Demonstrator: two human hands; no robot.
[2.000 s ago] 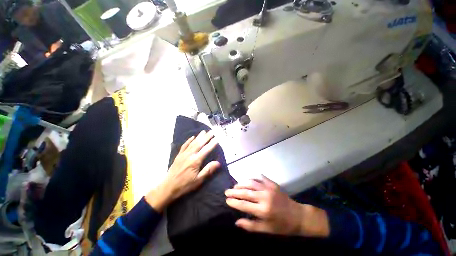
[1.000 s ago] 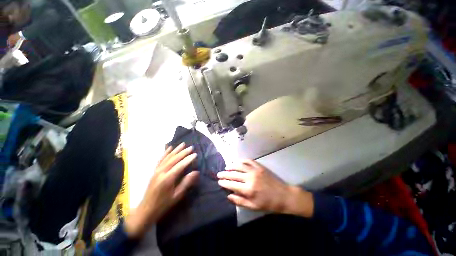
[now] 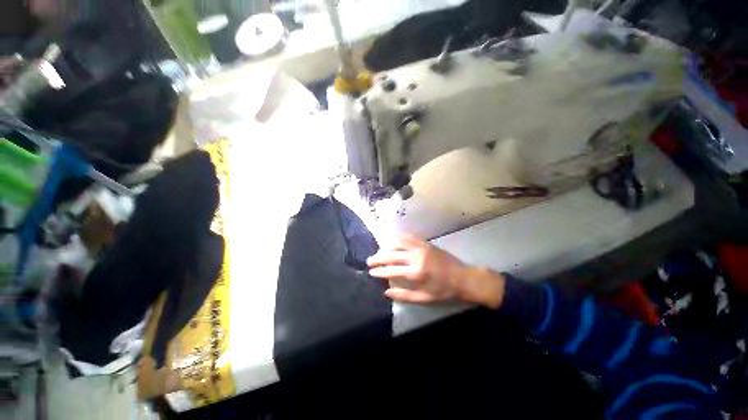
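A black cut piece (image 3: pixel 324 287) lies flat in front of the sewing machine (image 3: pixel 484 107), its narrow end just short of the presser foot (image 3: pixel 377 193) and its lower part over the table's front edge. A smaller dark flap lies along its right edge. My right hand (image 3: pixel 414 271) holds that edge of the cloth between thumb and fingers. My left hand is out of the picture. The image is blurred.
A black bundle of cut pieces (image 3: pixel 156 254) lies on the left beside yellow printed tape (image 3: pixel 217 328). Thread snips (image 3: pixel 517 192) and black-handled scissors (image 3: pixel 619 184) lie on the machine bed. A pale sheet (image 3: pixel 246 102) lies behind. Dark cloth (image 3: pixel 98 115) is at the upper left.
My left hand was on the cloth and has left the picture. My right hand has moved up the cloth's right edge, which is now partly folded. The view has shifted.
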